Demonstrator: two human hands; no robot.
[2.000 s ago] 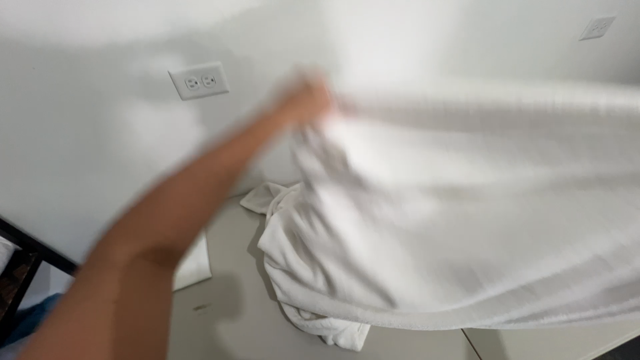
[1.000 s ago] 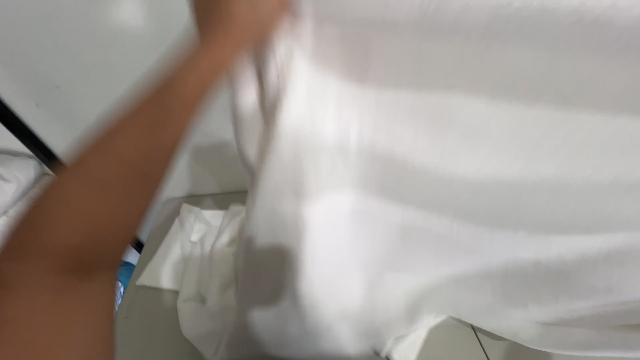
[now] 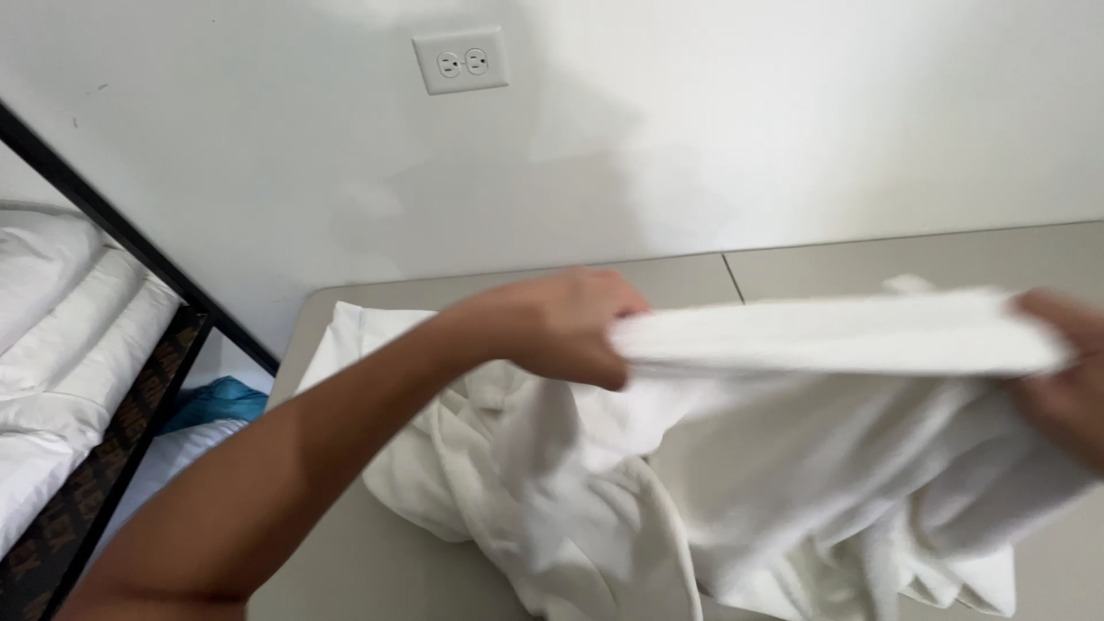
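A white cloth point(image 3: 828, 336) is stretched taut between my two hands above a light grey tabletop point(image 3: 336, 552). My left hand point(image 3: 573, 323), near the centre, is closed on one end of its upper edge. At the right edge of the view my right hand point(image 3: 1065, 371), slightly blurred, grips the other end. The rest of the cloth hangs down in loose folds. Under and to the left of it lies more crumpled white fabric point(image 3: 448, 448) on the table; where one piece ends and another begins I cannot tell.
Behind the table rises a white wall point(image 3: 776, 121) with an electrical outlet point(image 3: 461, 60). On the left, a black-framed shelf point(image 3: 194, 302) holds folded white bedding point(image 3: 78, 319). Below it are a blue item point(image 3: 220, 401) and more pale fabric.
The cloth, earlier spread wide and raised high, is now lower and its held edge is bunched between my hands. My right hand has come into view.
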